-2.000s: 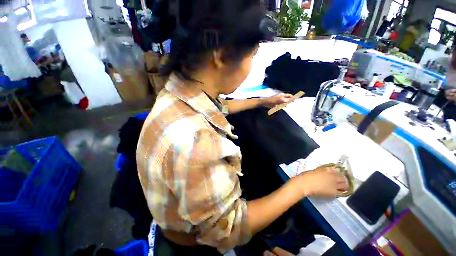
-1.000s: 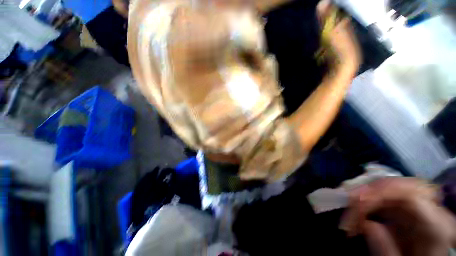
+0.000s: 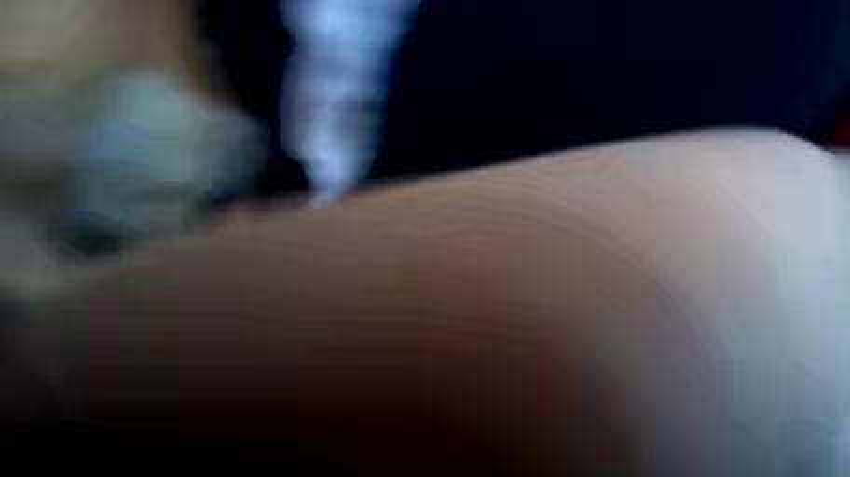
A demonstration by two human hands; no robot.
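Observation:
A large blurred shape (image 3: 485, 279), a hand or forearm very close to the lens, covers the lower part of the view. I cannot tell whether it is my left or my right, and no fingers show clearly. Above it is dark, black-looking cloth (image 3: 578, 74). A white strip (image 3: 335, 93) runs down through the dark area to the edge of the shape. Anything held is hidden or too blurred to tell.
A blurred pale grey-green patch (image 3: 149, 158) lies at the upper left. A small red spot (image 3: 843, 130) shows at the right edge. Nothing else can be made out.
The view has dropped away from the person in the plaid shirt, the crate and the table. A hand or forearm now blocks much of the picture. The hand with a white piece is no longer recognisable.

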